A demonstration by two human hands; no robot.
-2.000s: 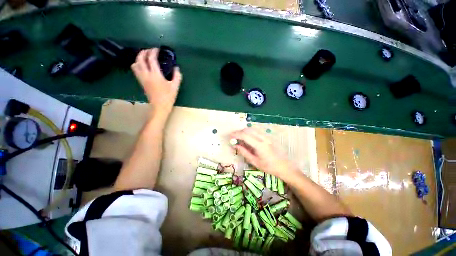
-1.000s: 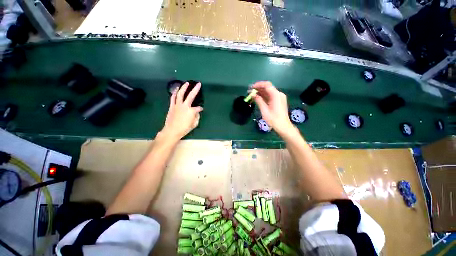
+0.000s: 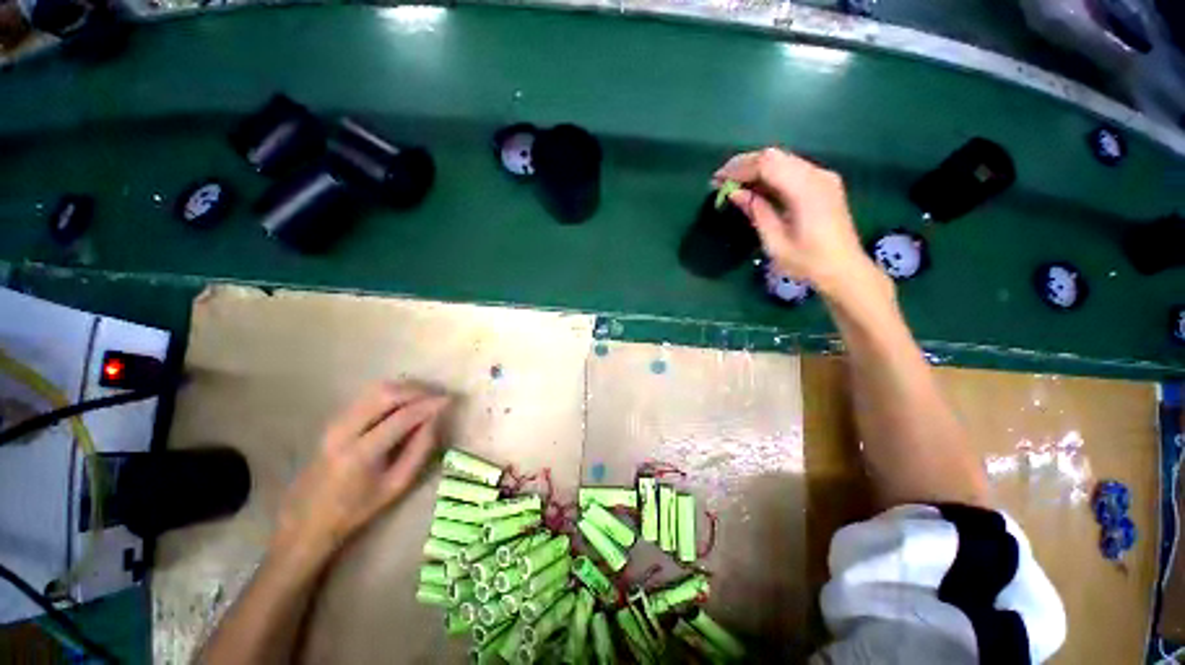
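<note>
My right hand [image 3: 799, 214] holds a green battery cell [image 3: 728, 194] at the open top of an upright black cylindrical housing [image 3: 715, 242] on the green belt. A white-faced disc [image 3: 786, 282] lies beside that housing, partly behind the hand. My left hand [image 3: 377, 455] is over the cardboard, left of the heap of green cells [image 3: 520, 572]; its fingers are slightly bent and it appears empty. Another black housing [image 3: 569, 173] stands on the belt, touching a disc [image 3: 517, 152].
Several black housings lie at the left of the belt [image 3: 455, 78], with discs near them. More housings and discs are at the right. A white control box [image 3: 52, 338] with a red-lit switch stands at the left. A blue bundle [image 3: 1114, 520] lies on the right-hand cardboard.
My left hand has let go of a housing on the belt and moved back beside the cells. My right hand keeps its cell at the housing's top. The view has shifted.
</note>
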